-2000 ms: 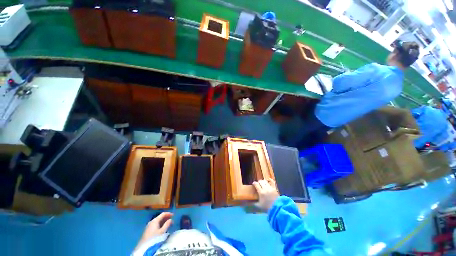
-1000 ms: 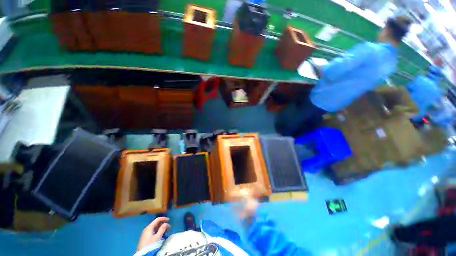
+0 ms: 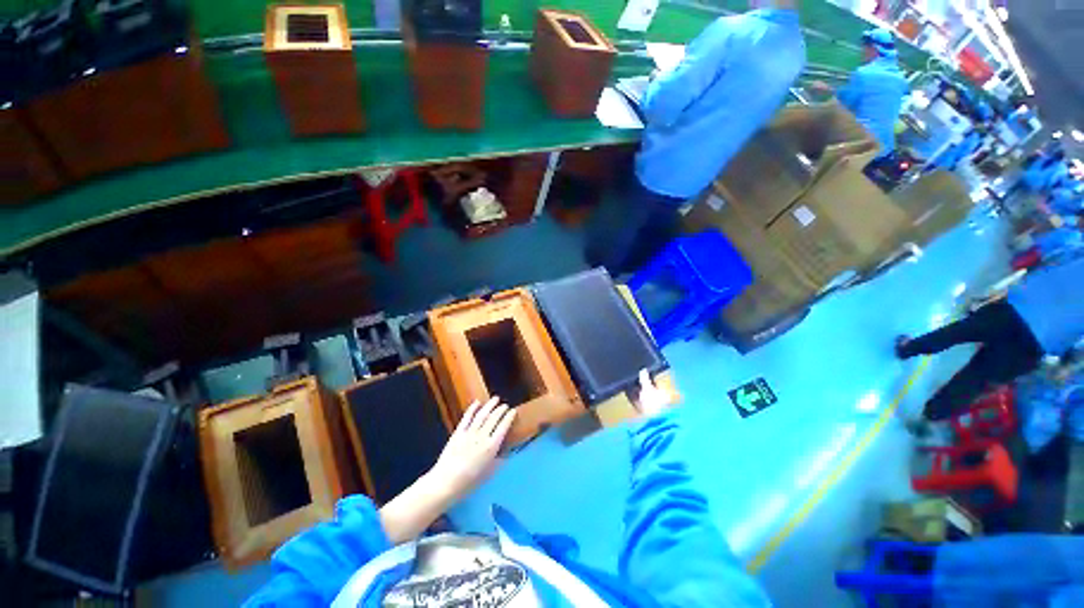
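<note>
A wood-grain cabinet (image 3: 547, 412) with a pale-edged rectangular opening stands before me. My left hand (image 3: 476, 437) has its fingers extended over the cabinet's near rim and holds nothing. A dark grey framed panel (image 3: 598, 330) lies on top of a pale brown piece, just right of the cabinet. My right hand (image 3: 650, 394) is at the panel's near right corner; its grip cannot be made out. Left of the cabinet stand a narrower wood frame with a dark face (image 3: 399, 430) and a second open cabinet (image 3: 319, 513).
Another large dark framed panel (image 3: 98, 489) leans at the far left. Black bracket-like parts (image 3: 376, 341) stand behind the cabinets. A blue plastic stool or bin (image 3: 692, 285) and brown cartons (image 3: 773, 252) are at the right. A person in a blue smock (image 3: 722, 101) stands by the green bench.
The view has turned to the right. My left hand has moved from low in front onto the open cabinet's rim. My right hand has moved from that cabinet to the grey panel's near corner.
</note>
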